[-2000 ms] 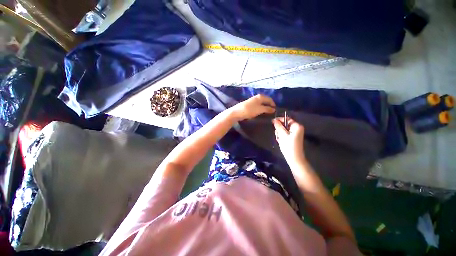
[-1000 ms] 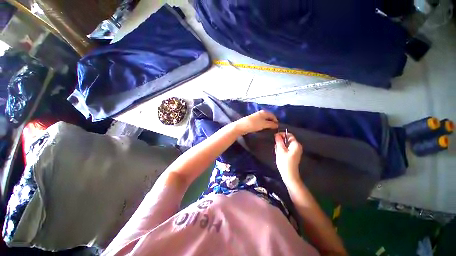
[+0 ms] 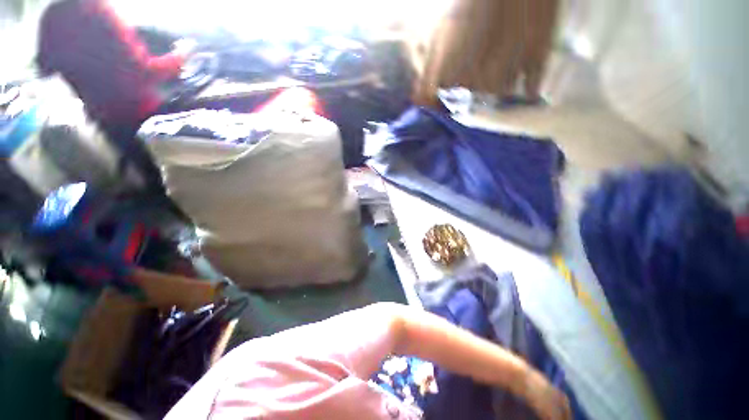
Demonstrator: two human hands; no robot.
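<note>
The navy garment (image 3: 468, 308) with its grey facing lies at the near table edge and runs down to the bottom of the picture. My left hand (image 3: 546, 396) is over it at the bottom edge, small and blurred; its fingers and anything in them cannot be made out. My right hand is out of the picture. A round dish of shiny brown-gold buttons (image 3: 446, 244) stands on the table just beyond the garment.
A second navy and grey garment (image 3: 484, 168) lies flat beyond the dish. A dark navy pile (image 3: 665, 279) is at right, beside a yellow tape measure (image 3: 595, 308). A stuffed grey-beige sack (image 3: 263, 205) stands at left, with an open cardboard box (image 3: 98, 344) on the floor.
The view has swung far to the left and blurred. My left hand now shows at the bottom right; my right hand and the thread cones have left the picture.
</note>
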